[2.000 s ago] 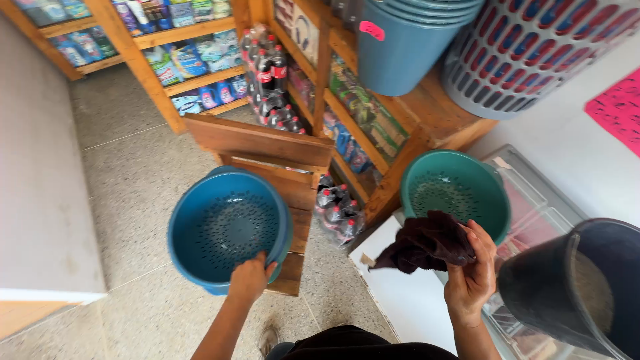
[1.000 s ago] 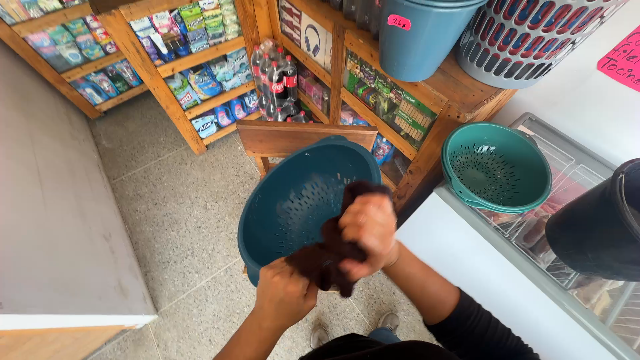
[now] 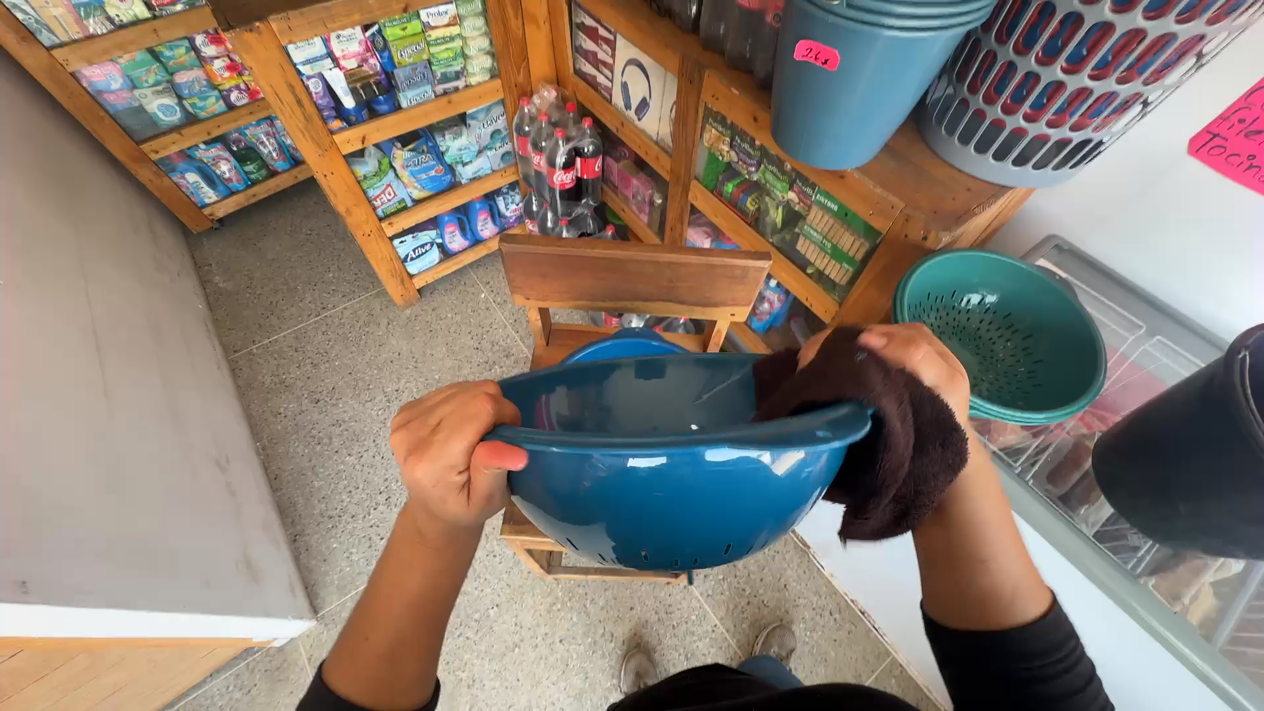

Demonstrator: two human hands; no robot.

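A blue plastic colander (image 3: 681, 494) is held up in front of me, tilted with its outer side toward me. My left hand (image 3: 456, 452) grips its left rim, the thumb on the outside. At the right rim my right hand (image 3: 913, 360) holds a dark brown cloth (image 3: 894, 454), which folds over the rim and partly hides the fingers. Beneath, another blue plastic vessel (image 3: 624, 346) shows on the seat of a wooden chair (image 3: 632, 276); most of it is hidden by the held colander.
Green colanders (image 3: 1002, 336) are stacked on a glass-topped display freezer (image 3: 1086, 553) at right, beside a black bucket (image 3: 1185, 444). Blue buckets (image 3: 859, 89) and a grey laundry basket (image 3: 1037, 109) stand on wooden shelving. Cola bottles (image 3: 563, 163) stand behind the chair. A grey panel (image 3: 128, 375) rises at left.
The colander has been lifted and tilted in front of me. My left hand now grips its rim; a second ago both hands were at the cloth. The cloth has moved to the right rim.
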